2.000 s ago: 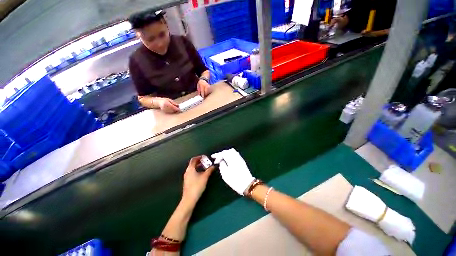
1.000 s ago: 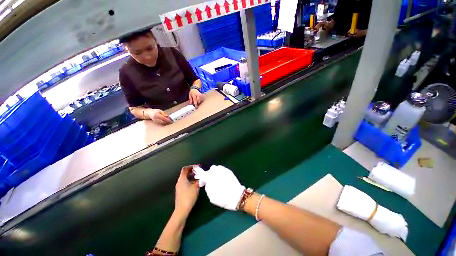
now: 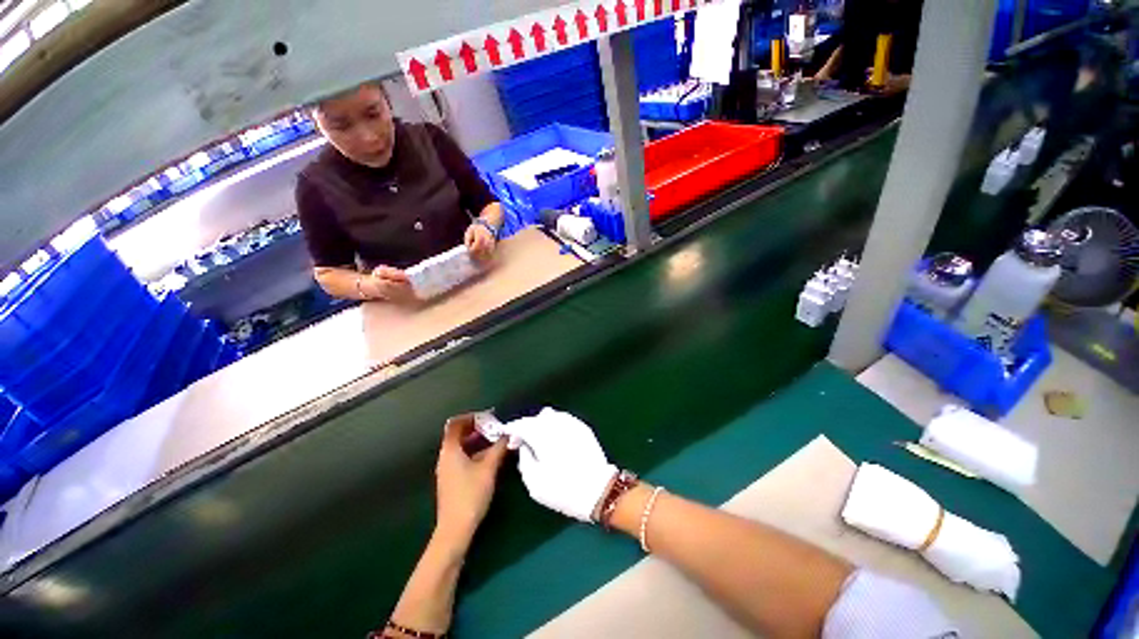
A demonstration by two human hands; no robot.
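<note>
My bare left hand is held over the dark green conveyor belt, its fingers around a small dark unit with a whitish end. My right hand, in a white glove, is beside it. Its fingertips touch the whitish end of the unit. Whether the right fingers grip it or only rest on it is too small to tell. The fingers hide most of the unit.
A beige sheet lies on a green mat. Right of it are a banded white bundle, a white pad and a blue bin with bottles. White units stand by the grey post. A person opposite holds white units.
The view has turned, so both hands appear lower and further left than two seconds ago. The white units by the post have moved left along the belt. The person opposite has lifted their row of units.
</note>
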